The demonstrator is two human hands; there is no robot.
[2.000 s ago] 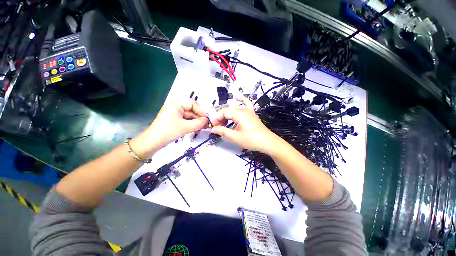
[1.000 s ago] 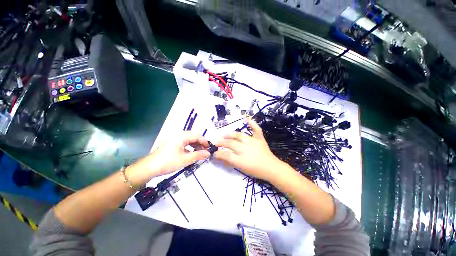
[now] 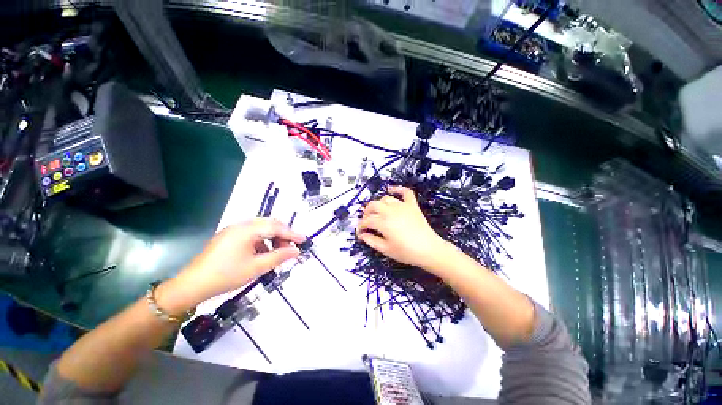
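Note:
The wiring harness (image 3: 326, 226) runs diagonally over the white board (image 3: 317, 332), with a black connector housing (image 3: 203, 332) at its lower left end and thin tie tails sticking out. My left hand (image 3: 245, 257) pinches the harness near a fitted clip with thumb and fingers. My right hand (image 3: 402, 229) lies on the left side of the heap of black cable ties (image 3: 459, 245), fingers curled down; whether it grips a tie is hidden.
A white fixture block (image 3: 252, 126) with red wires (image 3: 307, 136) is at the upper left. Short black sleeves (image 3: 269, 199) lie left of the harness. A black box with buttons (image 3: 111, 150) stands left, blue parts bins (image 3: 471, 103) behind, bagged harnesses (image 3: 649, 277) right, a printed label (image 3: 393, 382) in front.
My right hand has left the harness and moved right onto the heap. My left hand stays at the harness. Another tie tail now sticks out near my left fingertips. The view has shifted.

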